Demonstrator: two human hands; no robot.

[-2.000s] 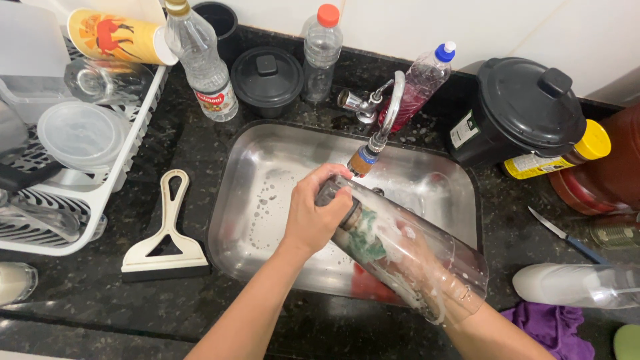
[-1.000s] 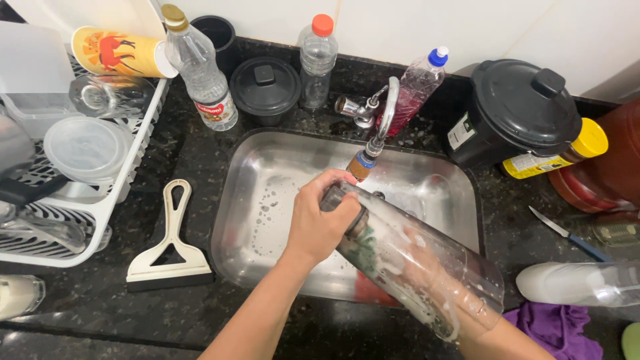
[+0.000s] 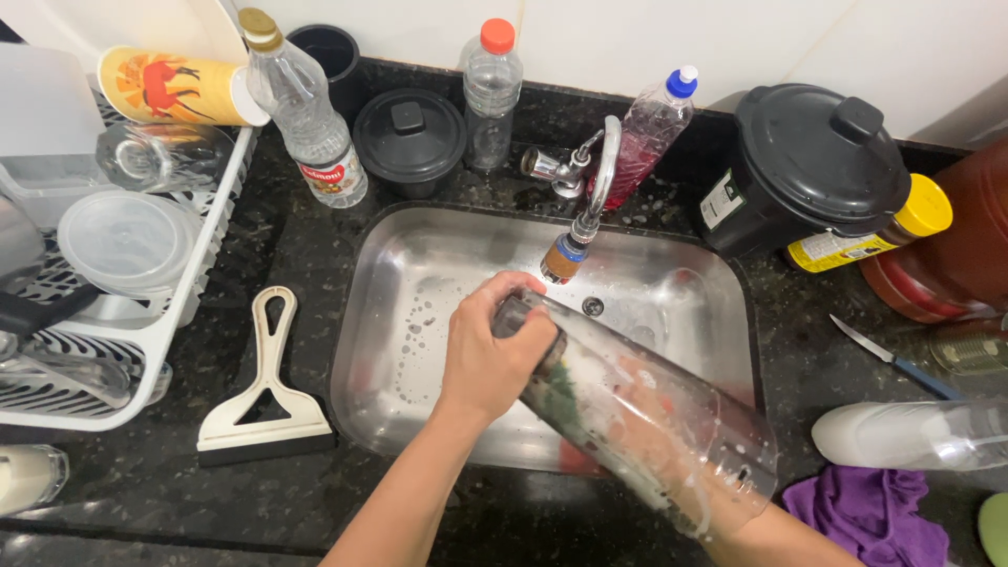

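Note:
My left hand (image 3: 500, 339) grips the dark closed end of a clear plastic cylindrical container (image 3: 709, 409), tilted over the stainless steel sink (image 3: 417, 236). Inside the container, seen through its soapy wall, is my right hand (image 3: 642, 402), with a green and whitish scouring sponge (image 3: 557, 394) at its fingers near the closed end. Suds streak the wall and the open rim, which surrounds my right forearm. Just beyond my left hand hangs the faucet spout (image 3: 563, 260); no water is seen flowing from it.
A white dish rack (image 3: 197, 276) and a squeegee (image 3: 269, 386) lie left. Bottles, a lidded black pot (image 3: 409, 142) and a larger black bin (image 3: 819, 157) line the back. At right are a knife (image 3: 874, 346), a whitish bottle (image 3: 890, 433) and a purple cloth (image 3: 866, 512).
The container has shifted a little, with my left hand still around its closed end and my right hand still inside. The things on the counter look unmoved.

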